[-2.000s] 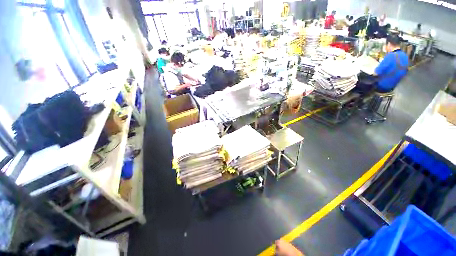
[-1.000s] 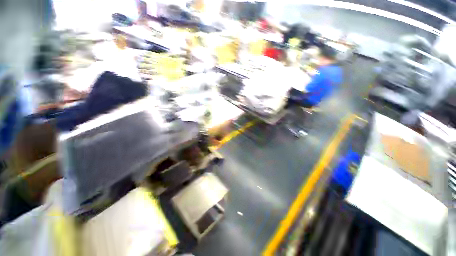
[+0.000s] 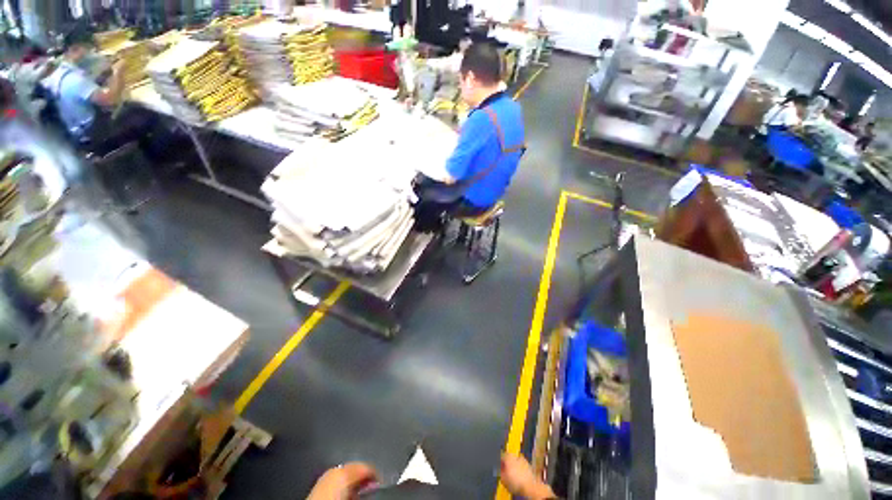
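My left hand [image 3: 342,481] is at the bottom edge, left of centre, cut off by the frame; its fingers are curled and I cannot tell if it holds anything. My right hand [image 3: 526,478] is at the bottom edge beside the yellow line, also cut off; its grip cannot be told. To the right, a brown bag panel [image 3: 743,391] lies flat on a pale table [image 3: 670,449]. A blue crate [image 3: 597,376] with pale pieces in it sits low, beside that table's left edge.
A person in blue [image 3: 489,156] sits on a stool beside a tall pile of beige panels [image 3: 342,200] on a low cart. A sewing table [image 3: 186,337] stands at the left. Yellow lines [image 3: 536,337] mark the dark floor. A rack [image 3: 665,88] stands at the back right.
The view has moved forward and turned right. The seated person and beige pile are closer, and the brown panel is fully in view. Both hands now show at the bottom edge.
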